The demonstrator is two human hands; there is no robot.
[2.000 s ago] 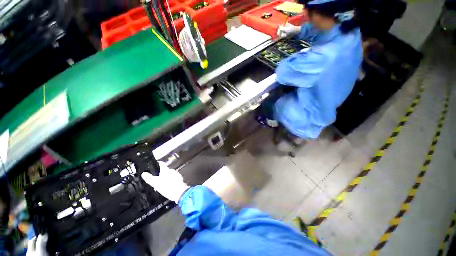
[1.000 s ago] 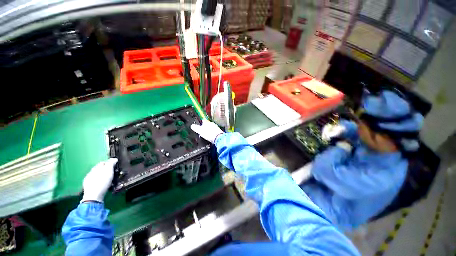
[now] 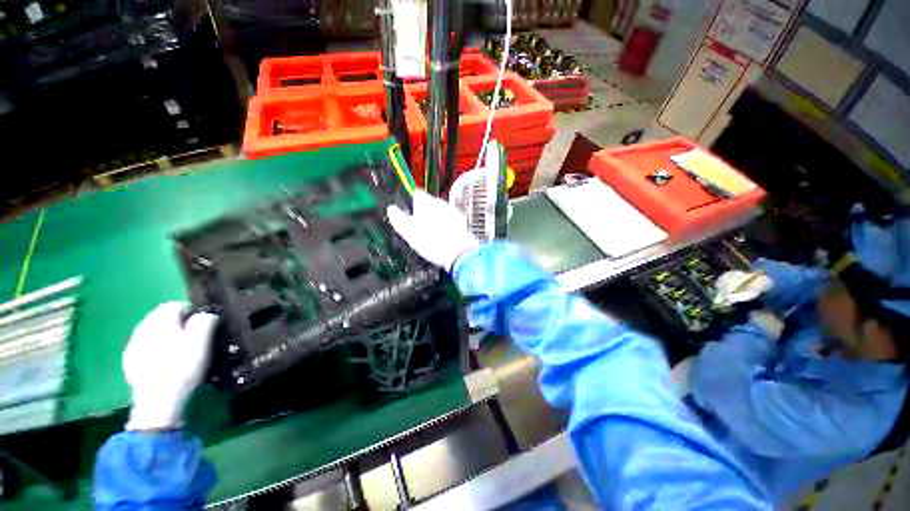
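Note:
A black carrier fixture point(image 3: 314, 269) with cut-outs is at the front edge of the green raised shelf, blurred. Green shows through its openings and no board is seen in it. My left hand point(image 3: 168, 359), in a white glove, grips its left edge. My right hand point(image 3: 434, 232), in a white glove, holds its right edge near the back corner; its fingers lie on top. Thin grey-green plastic pieces point(image 3: 394, 354) lie under the shelf, below the fixture.
Stacked pale strips point(image 3: 38, 349) lie on the shelf at left. A small fan point(image 3: 481, 205) and dark posts stand right of the fixture. Red-orange bins point(image 3: 319, 122) are behind. A white sheet point(image 3: 607, 218) lies right. A person in blue point(image 3: 798, 359) works on a board at far right.
Two seconds ago I held a fixture low at the left by the bench front. It then appeared over the raised shelf. Since one second ago its cut-outs have blurred and the view has shifted.

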